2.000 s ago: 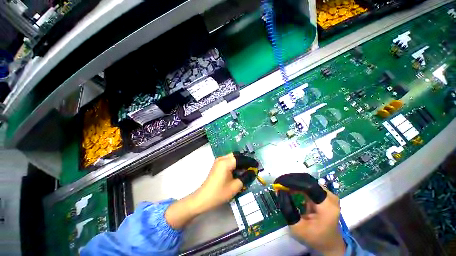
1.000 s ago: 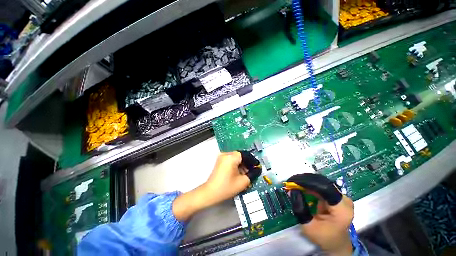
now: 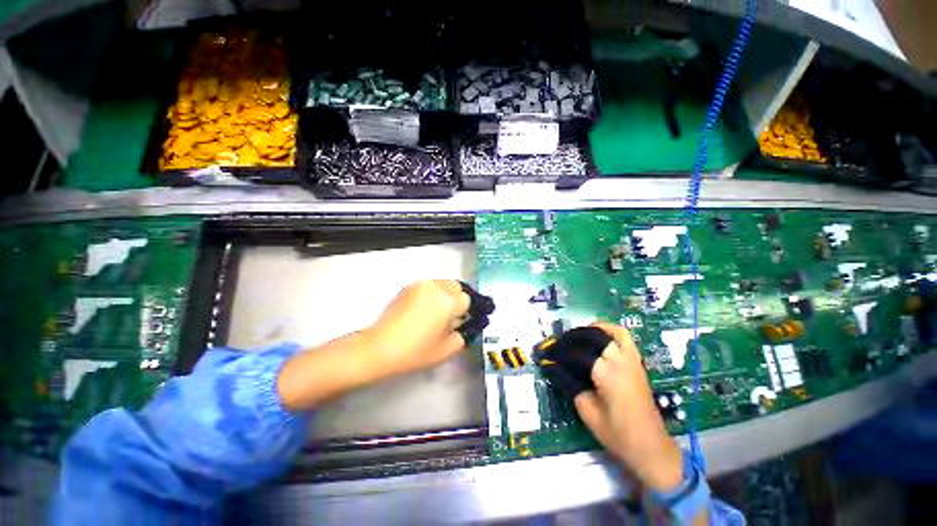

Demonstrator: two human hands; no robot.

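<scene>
The green circuit board [image 3: 606, 277] lies in front of me, with white shapes and small parts on it. A few yellow-orange components [image 3: 508, 358] sit on its left part, above a white rectangular block [image 3: 520, 403]. My right hand [image 3: 606, 380], with black-covered fingertips, is just right of them; a yellow-orange component [image 3: 548, 350] shows at its fingertips, over the board. My left hand [image 3: 437, 321] is at the board's left edge, fingers curled together under black coverings; whether it holds anything is hidden.
A pale metal plate [image 3: 308, 298] in a dark frame lies left, with another green board [image 3: 144, 247] beyond. Behind are bins of yellow-orange components [image 3: 231, 113], greenish-grey components [image 3: 385, 87], grey parts [image 3: 526, 90] and small silvery parts. A blue coiled cord [image 3: 709, 134] hangs at right.
The view has levelled and turned left. More yellow-orange components now show in the row on the board. My left hand has drawn back to the board's left edge; my right hand is nearer the row.
</scene>
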